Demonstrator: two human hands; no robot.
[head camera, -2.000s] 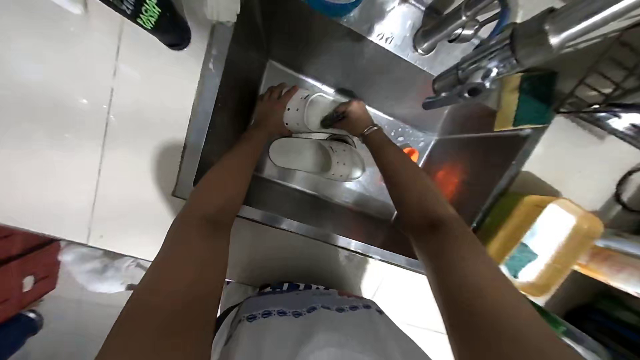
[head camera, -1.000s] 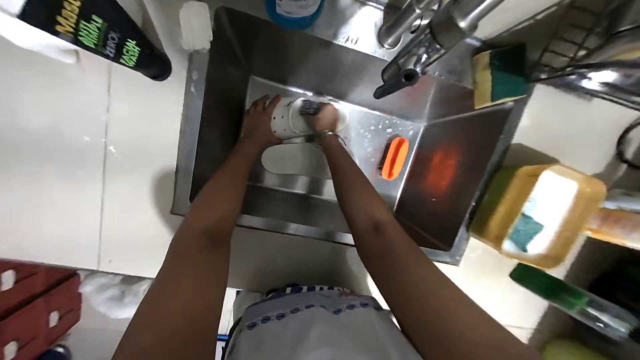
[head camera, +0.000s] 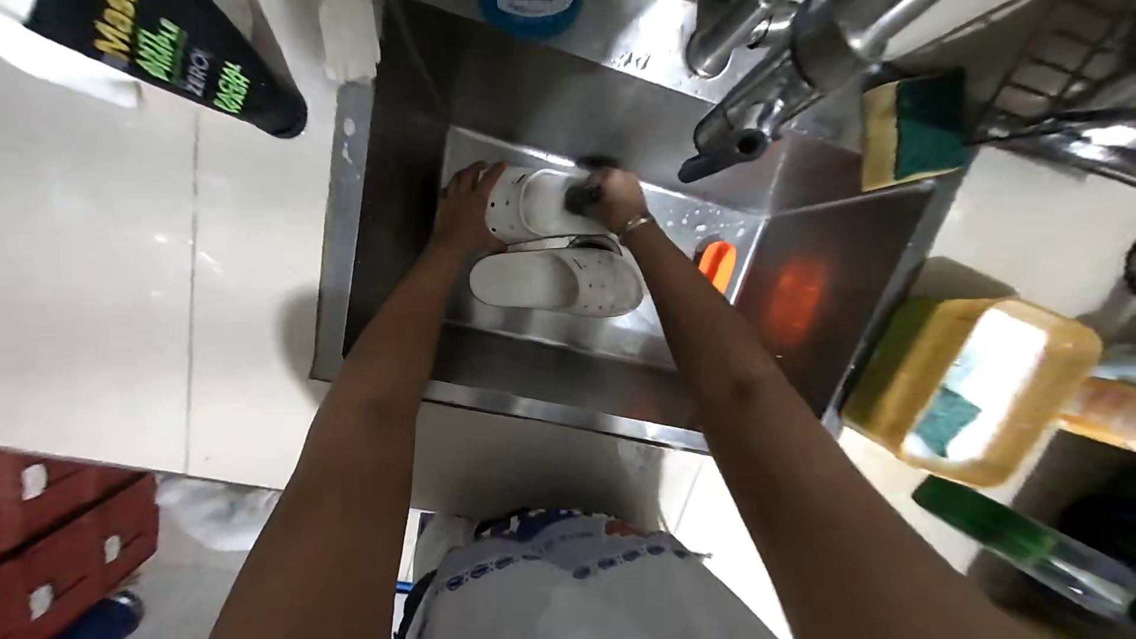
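Two white perforated clogs lie side by side in a stainless steel sink (head camera: 550, 404). My left hand (head camera: 469, 211) grips the toe end of the far clog (head camera: 515, 206). Closed around a small dark object, probably a brush, my right hand (head camera: 617, 202) presses it at that clog's open heel end. The dark object (head camera: 581, 197) is mostly hidden by the fingers. Nearer to me, the other clog (head camera: 559, 282) rests on the sink floor with its toe to the right, untouched. An orange-backed brush (head camera: 717, 264) lies to the right, partly behind my right forearm.
A metal faucet (head camera: 745, 133) reaches over the sink's back right. A yellow-green sponge (head camera: 914, 129) sits on the right rim. Right of the sink stand a yellow tub (head camera: 1056, 355) with a scouring pad and a green-ended bottle (head camera: 994, 524). A black bottle (head camera: 204, 71) lies at the upper left.
Both hands stay at the far clog. The dark object shifted a little along its opening. The orange brush, plainly visible a second ago, is now partly covered by my right forearm.
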